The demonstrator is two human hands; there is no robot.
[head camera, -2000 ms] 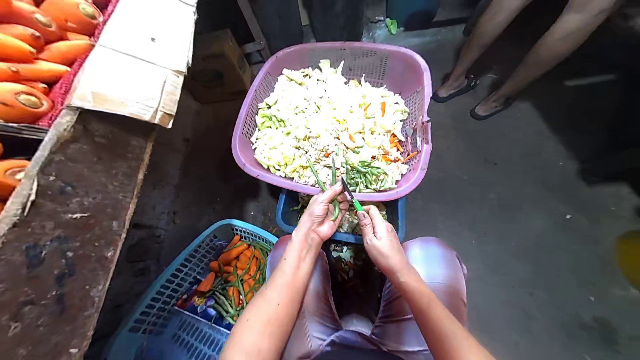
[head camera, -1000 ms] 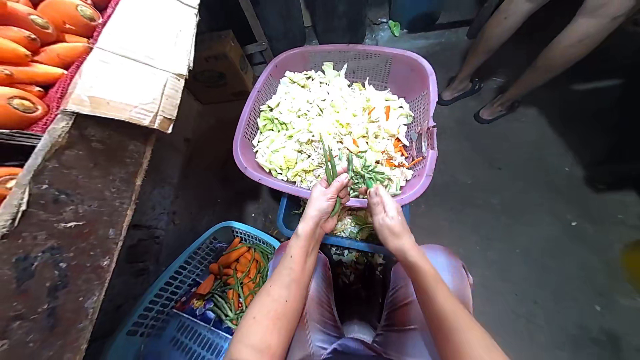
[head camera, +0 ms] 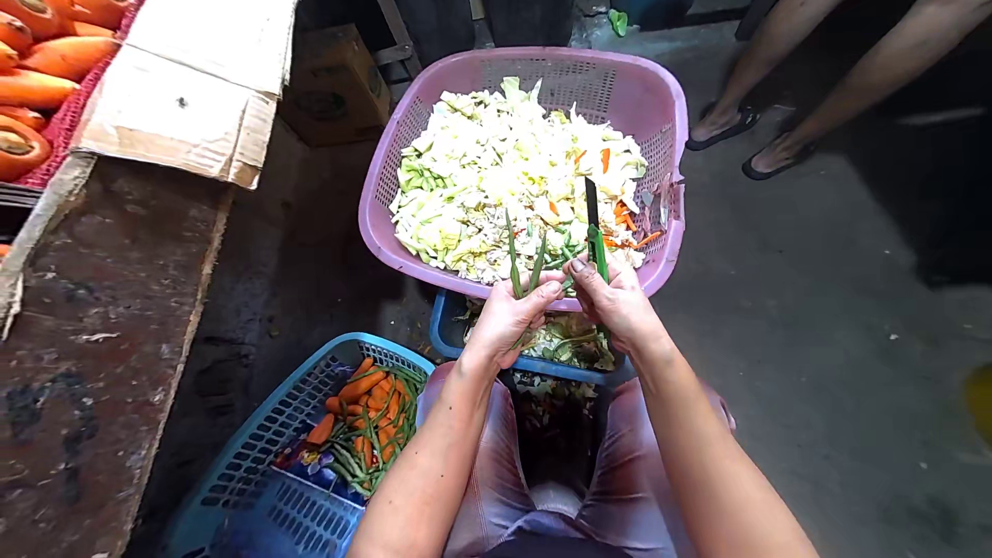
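Note:
A pink plastic basket [head camera: 523, 293] holds chopped cabbage [head camera: 496, 170], with cut carrot pieces [head camera: 605, 160] and cut green beans at its right and near side. Over its near rim, my left hand [head camera: 508, 318] grips green beans [head camera: 513, 256] that point up toward the cabbage. Close beside it, my right hand [head camera: 618, 304] is closed on the green handle of a knife [head camera: 594, 232], its dark blade pointing away from me. Beneath the pink basket sits a blue container [head camera: 562, 370] with leafy scraps.
Lower left stands a blue basket [head camera: 256, 449] with carrots [head camera: 372, 395] and long beans. A worn wooden table [head camera: 101, 325] at the left carries cardboard [head camera: 178, 108] and large carrots [head camera: 46, 89]. At upper right are a person's legs [head camera: 860, 93] in flip-flops. A cardboard box [head camera: 333, 85] is behind.
The knife blade now points up and away in my right hand; one second ago it could not be made out. Both hands stay near the pink basket's near rim.

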